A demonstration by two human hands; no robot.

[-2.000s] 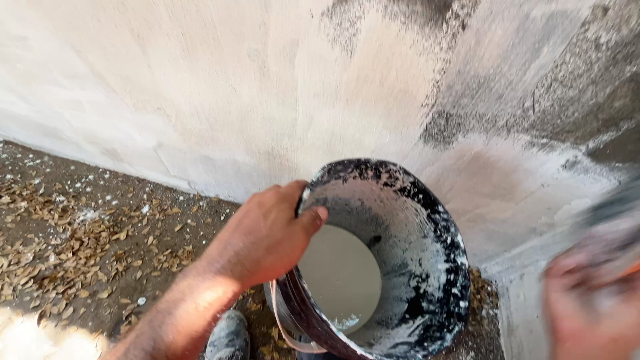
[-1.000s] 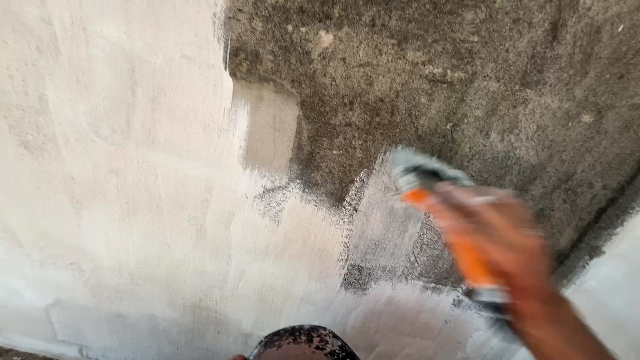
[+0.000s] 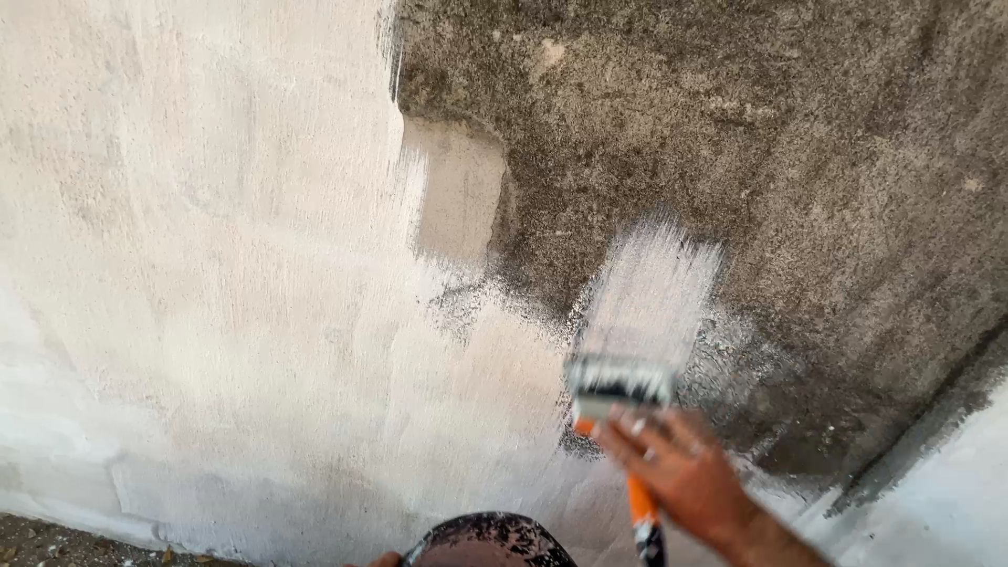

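My right hand [image 3: 677,472] is closed around a wide flat paintbrush [image 3: 622,386] with an orange handle and whitish bristles. The bristles rest against the wall at the lower end of a fresh white stroke [image 3: 650,291] over dark, bare plaster [image 3: 748,157]. At the bottom edge, the rim of a black, paint-spattered bucket [image 3: 488,531] shows; what is in it is hidden. Only a bit of my left hand [image 3: 382,561] is visible, fingers at the bucket's left rim; the rest lies outside the view.
White paint covers the wall's left side [image 3: 236,276], with a smooth beige patch [image 3: 461,193] at the border. An inner corner [image 3: 921,425] meets a whitish surface at lower right. Ground with dry leaves [image 3: 79,543] lies at lower left.
The view has risen from the bucket to the wall. My right hand and the brush have moved down the wall since a second ago, and a denser white stroke now shows above the bristles.
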